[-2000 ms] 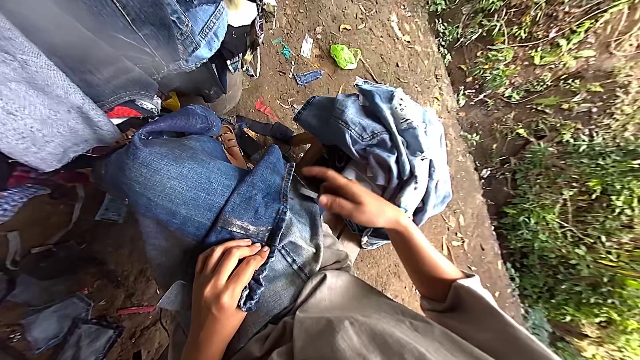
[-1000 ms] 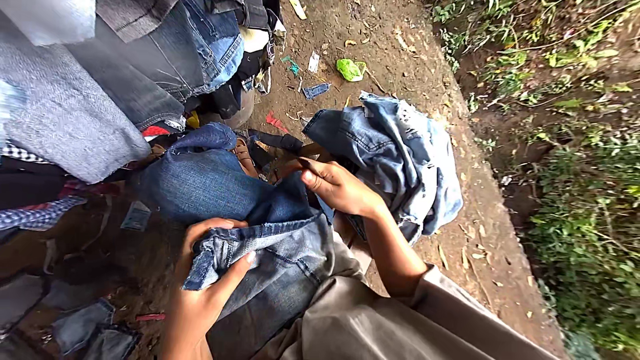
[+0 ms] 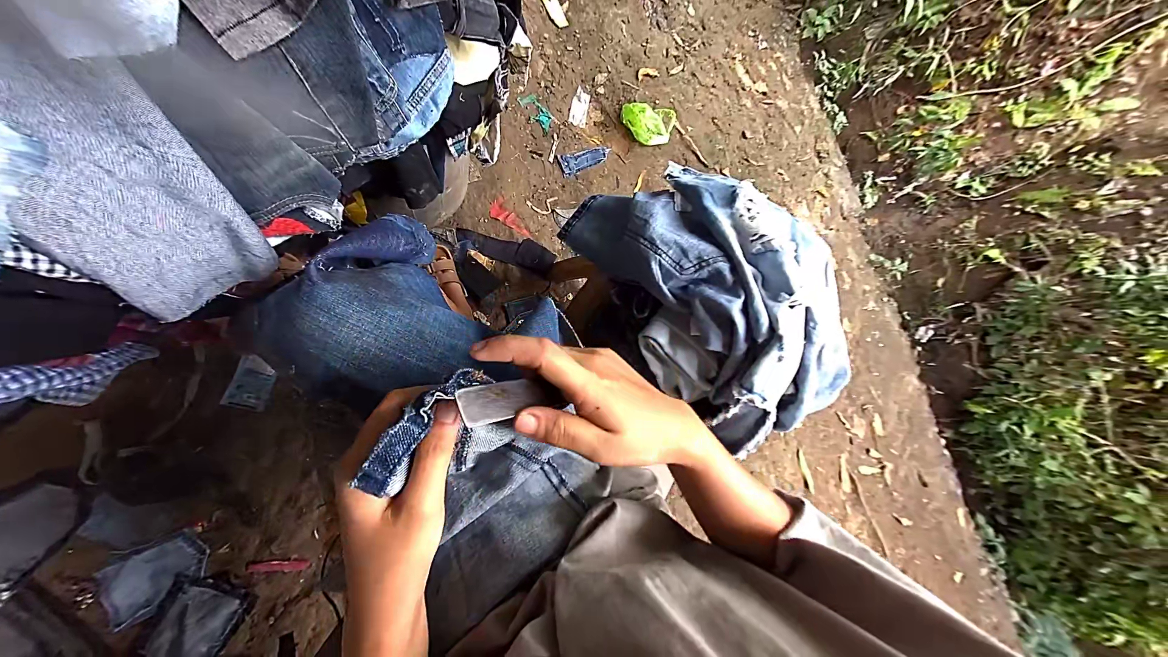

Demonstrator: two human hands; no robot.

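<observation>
My left hand (image 3: 397,493) grips the folded, frayed edge of a piece of blue denim (image 3: 538,484) that lies over my lap. In my right hand (image 3: 611,401) is a flat metal blade (image 3: 497,402), held between thumb and fingers, its end against the denim edge beside my left thumb. The blade's other end is hidden under the right hand. Darker blue denim (image 3: 374,319) bulges just beyond both hands. To the right of them sits a heap of light blue, torn denim (image 3: 730,283).
Large denim and grey cloth pieces (image 3: 137,173) are piled at the upper left. Denim scraps (image 3: 151,575) lie on the ground at lower left. A green plastic bag (image 3: 648,123) and a small denim strip (image 3: 584,161) lie on the dirt. Plants (image 3: 1077,411) grow along the right.
My left hand has gone from resting on the denim to gripping its turned-up edge. My right hand has moved from beside the light denim heap to that edge, and the blade now shows.
</observation>
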